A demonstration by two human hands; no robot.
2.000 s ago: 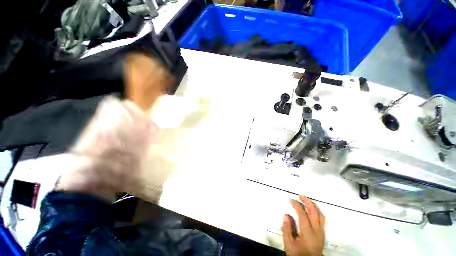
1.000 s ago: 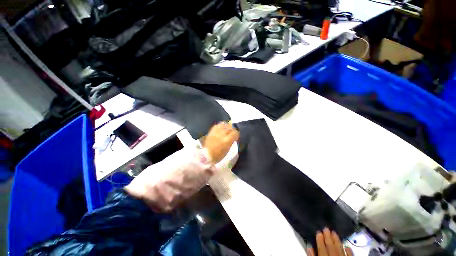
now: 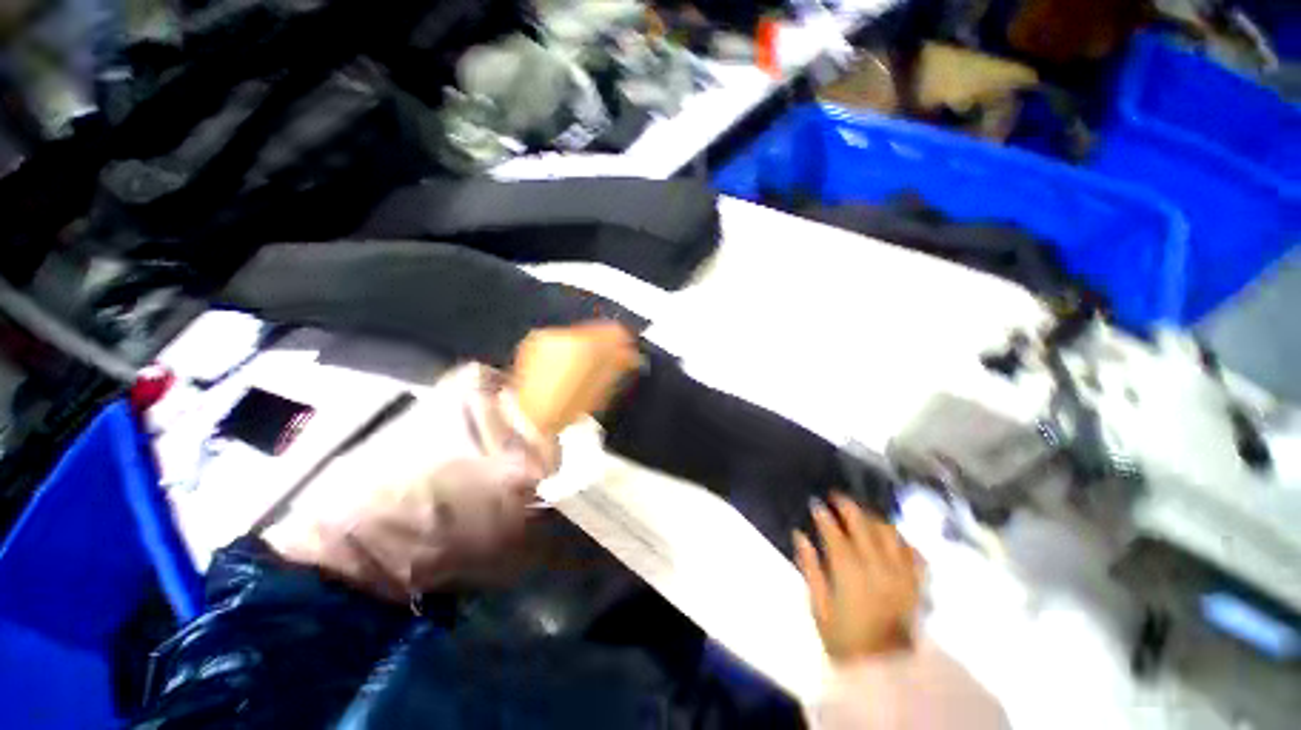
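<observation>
A long black strap panel (image 3: 721,442) lies on the white table, running from my left hand toward the sewing machine's needle area. My left hand (image 3: 575,374) is on its far-left part, blurred, with the fingers curled; its grip is not clear. My right hand (image 3: 862,573) rests on the panel's near edge by the machine, fingers spread. Two stacks of black strap panels lie left and beyond, a nearer one (image 3: 385,292) and a farther one (image 3: 571,214). The sewing machine (image 3: 985,442) is blurred, and the needle is hidden.
Blue bins stand behind the table (image 3: 999,178) and at the lower left (image 3: 72,549). A dark phone (image 3: 267,421) lies at the left table edge. Grey-white tangled material (image 3: 528,93) and a black heap (image 3: 257,136) lie beyond the stacks.
The view first swung left, then partly back right. The strap panel now lies straighter toward the machine. My right hand shows more fully, at the panel's near edge.
</observation>
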